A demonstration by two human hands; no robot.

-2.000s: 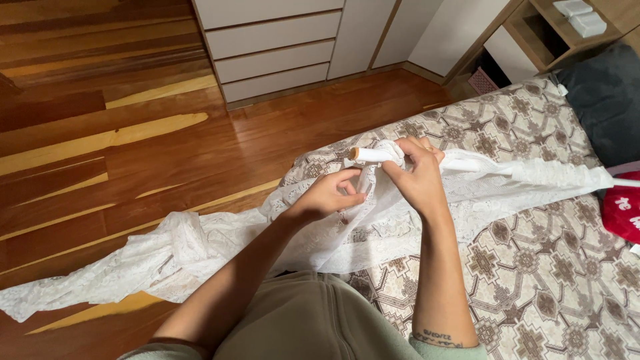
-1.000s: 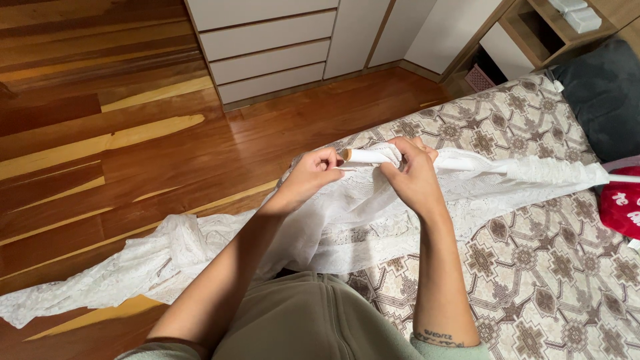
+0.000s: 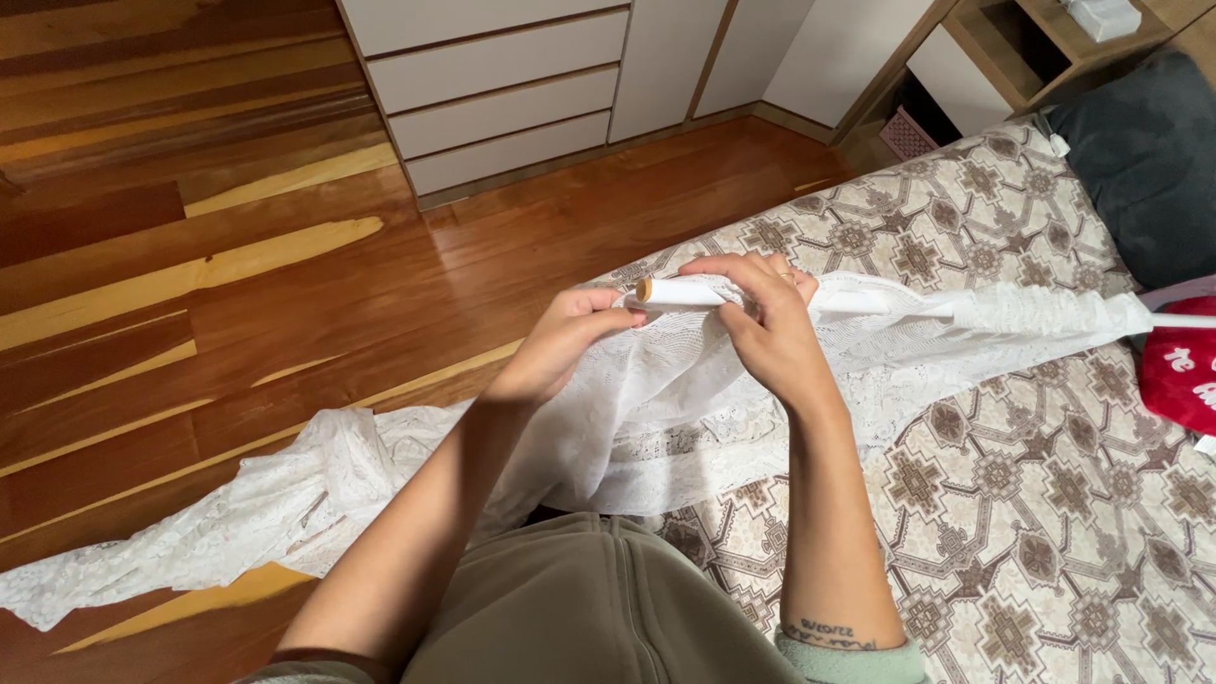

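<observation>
A white curtain rod (image 3: 686,293) runs left to right over the bed, its near-left end showing a tan, wood-coloured face. White lace curtain (image 3: 665,380) is gathered on the rod at the right and drapes below my hands, trailing down to the floor at the left. My right hand (image 3: 765,309) grips the rod and some lace just behind that end. With thumb and fingers my left hand (image 3: 584,328) pinches the curtain's edge beside the rod's end. The rod's far part reaches past the bunched lace at the right.
Under the curtain lies a bed with a brown-and-beige patterned cover (image 3: 1026,475). A dark pillow (image 3: 1130,161) and a red cushion (image 3: 1178,366) bearing writing are at the right. White drawers (image 3: 503,109) and an open nightstand (image 3: 1016,57) stand beyond the wooden floor (image 3: 285,237).
Two seconds ago my left hand was lower, below the rod's end; it has moved up beside it, pinching the lace. My right hand stays on the rod.
</observation>
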